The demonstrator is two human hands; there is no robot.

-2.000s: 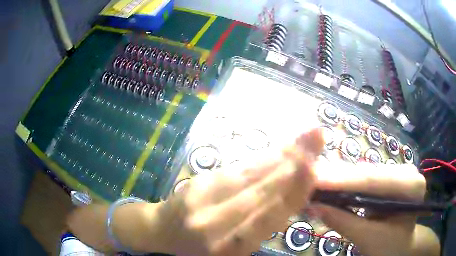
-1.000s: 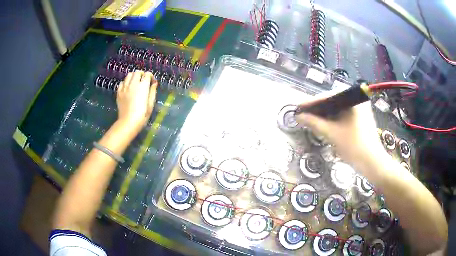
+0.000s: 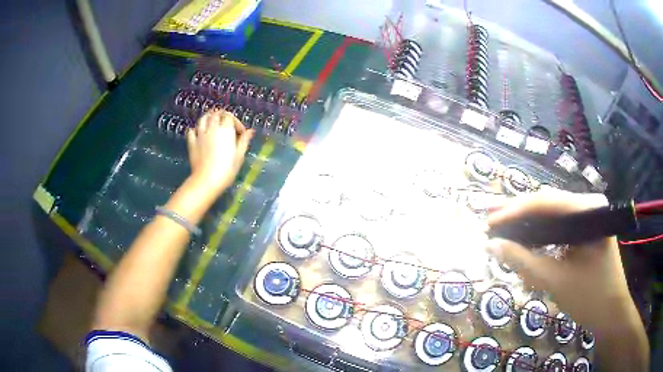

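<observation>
My left hand (image 3: pixel 217 149), with a bracelet at the wrist, is at the rows of small speakers (image 3: pixel 251 91) on edge in the slotted blister tray (image 3: pixel 123 196). Its fingertips touch the nearest filled row; its grip is hidden. My right hand (image 3: pixel 552 225) holds the black test probe (image 3: pixel 592 221) above the round-pocket blister tray (image 3: pixel 251 290). The probe tip is lost in glare. Speakers (image 3: pixel 329 305) with thin red wires lie flat in the front rows, and more lie at the back right. The tray's middle glares white.
A clear sorting tray with labels (image 3: pixel 475 118) and upright speaker columns (image 3: pixel 477 65) stands at the back. A blue box (image 3: pixel 218 36) with yellow papers is at the far left corner. Red cable (image 3: pixel 643 240) runs off right. Yellow and red tape marks the green mat (image 3: pixel 87 145).
My left hand has gone from the round-pocket tray to the slotted tray and stays there. My right hand moved over the tray, then back right and lower with the probe.
</observation>
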